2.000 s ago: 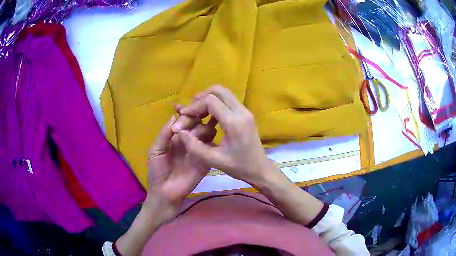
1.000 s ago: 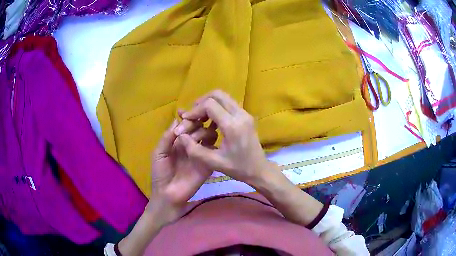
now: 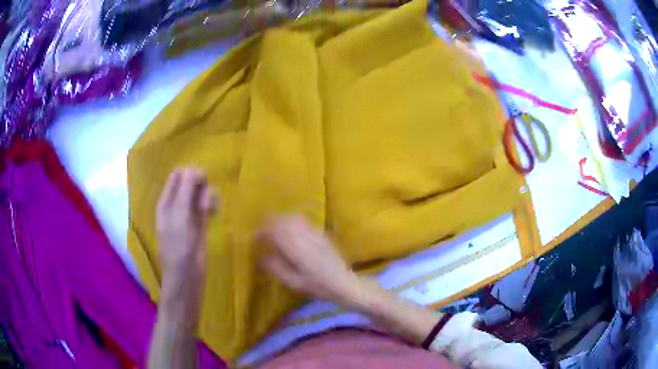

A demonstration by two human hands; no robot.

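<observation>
A mustard jacket (image 3: 404, 122) lies spread on the white-topped table, with one sleeve (image 3: 285, 122) lying down its middle. My left hand (image 3: 185, 202) is over the jacket's left part, blurred, with its fingers bent. My right hand (image 3: 299, 252) is over the jacket's lower middle, more strongly blurred. The two hands are apart. Whether either hand touches the cloth or holds something small cannot be made out.
A magenta jacket (image 3: 65, 245) lies at the left over a red one (image 3: 54, 169). Scissors (image 3: 527, 140) with red and yellow loops and a pink-red ribbon (image 3: 537, 99) lie at the right. Shiny bagged garments (image 3: 94, 79) are along the far edge. Plastic scraps (image 3: 516, 292) lie below the table.
My hands were together, fingertips meeting; now they are apart, the left farther left and the right lower. The view has shifted, showing more of the far edge.
</observation>
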